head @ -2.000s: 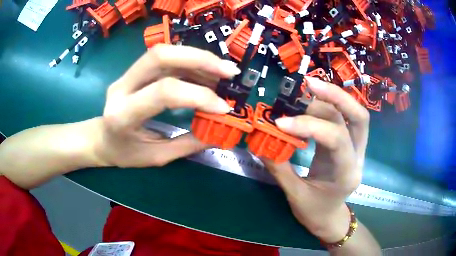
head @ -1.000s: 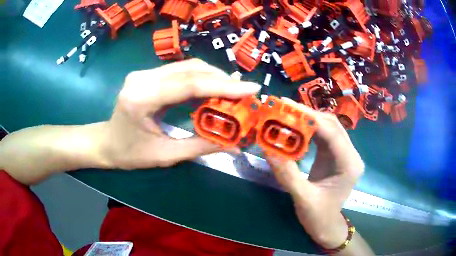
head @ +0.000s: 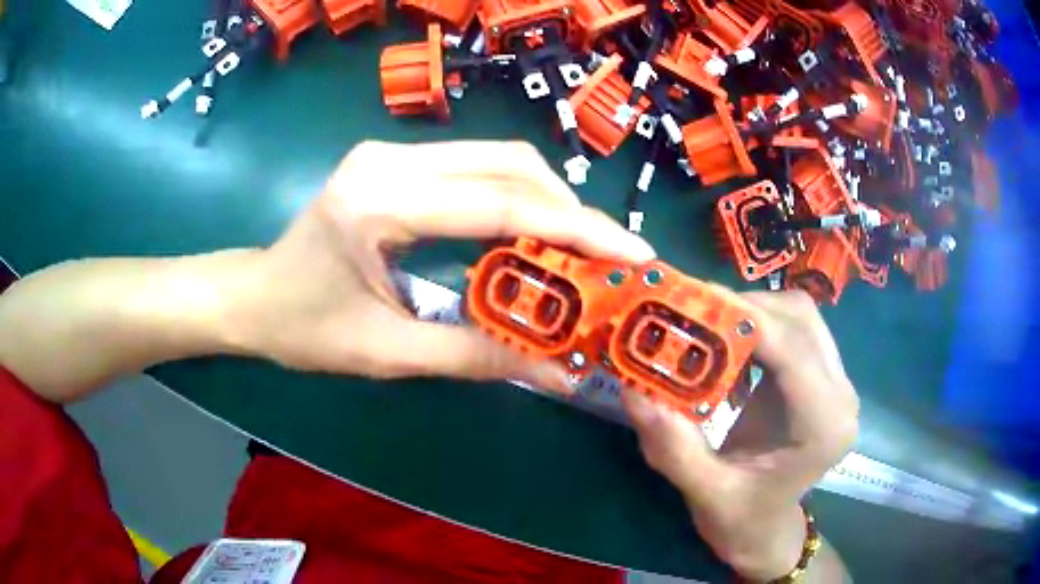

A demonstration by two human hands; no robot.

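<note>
My left hand (head: pixel 399 268) holds an orange connector (head: pixel 530 299) between thumb and fingers. My right hand (head: pixel 758 422) holds a second orange connector (head: pixel 675 346) close beside it. Both are held above the bench with their oval openings facing me, each showing two contacts inside. Their square flanges meet or nearly meet in the middle. The leads behind them are mostly hidden; a white-marked piece (head: pixel 726 416) shows below the right connector.
A pile of orange connectors with black leads (head: pixel 713 148) covers the far side of the green bench (head: pixel 274 205). A steel ruler (head: pixel 912 491) runs along the near edge. A blue bin (head: pixel 1004 331) stands at right, and white paper (head: pixel 103 9) lies at top left.
Both connectors have turned from flange and leads showing to openings facing me. Since the last earlier frame, the hands and connectors appear slightly lower and further right; the bench view has shifted too.
</note>
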